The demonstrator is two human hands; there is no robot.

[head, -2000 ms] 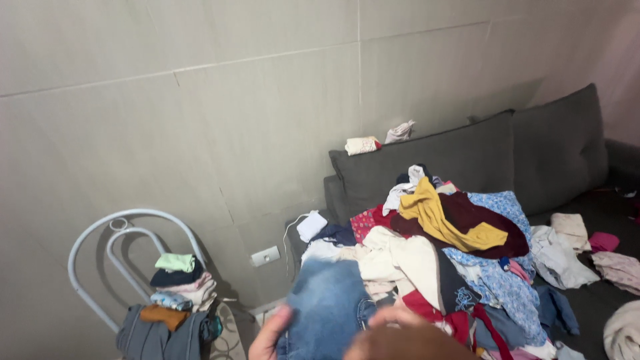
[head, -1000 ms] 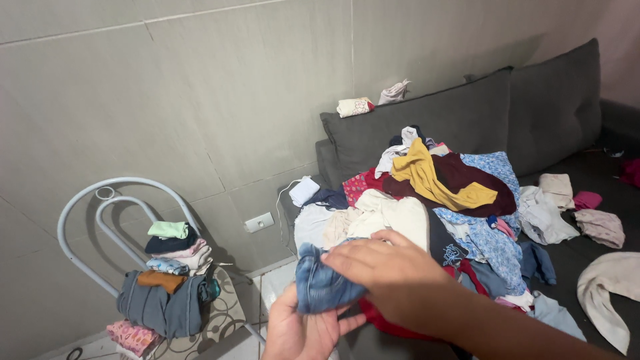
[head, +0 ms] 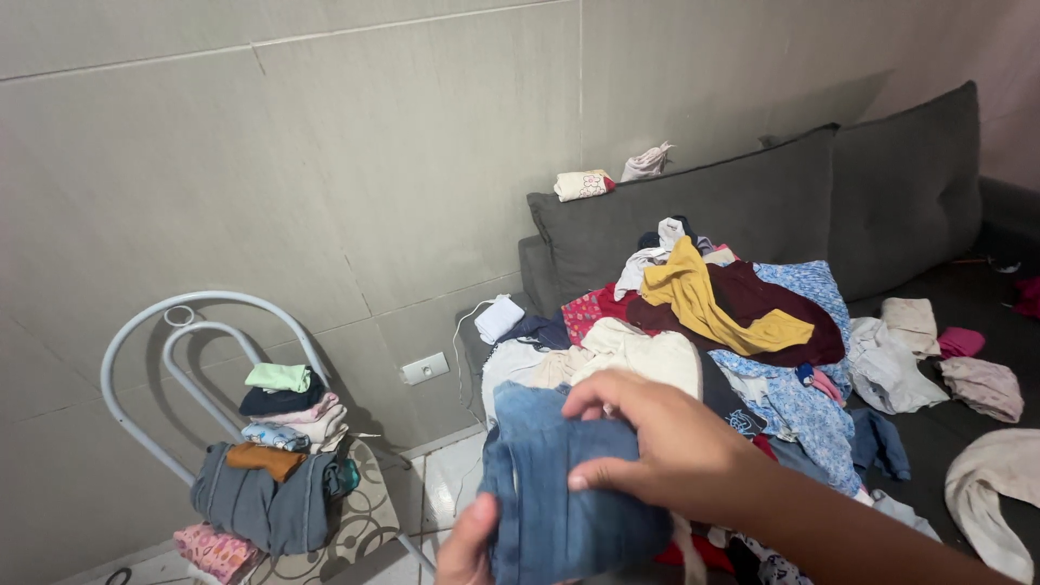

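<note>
A blue denim garment (head: 561, 496), partly folded, is held in front of me at the lower centre. My left hand (head: 467, 544) grips its lower left side, thumb on top, the other fingers hidden beneath the cloth or out of frame. My right hand (head: 642, 439) lies over its upper right part, fingers bent and spread, the thumb on the denim. Behind it a loose heap of clothes covers the sofa seat, with a mustard-yellow garment (head: 699, 296) on a maroon one (head: 780, 325), a cream garment (head: 642, 353) and a blue floral one (head: 829, 422).
At the left, a metal-framed chair (head: 122, 414) with a patterned seat (head: 357, 504) bears folded clothes (head: 280, 402) in a stack. Rolled cloths (head: 583, 185) rest on the grey sofa's backrest (head: 699, 219). A wall socket (head: 424, 369) and a thin white cable (head: 461, 357) are beside the sofa.
The denim, a compact bundle between both hands one second ago, now shows a broader, flatter face. My right hand has shifted to its upper right part.
</note>
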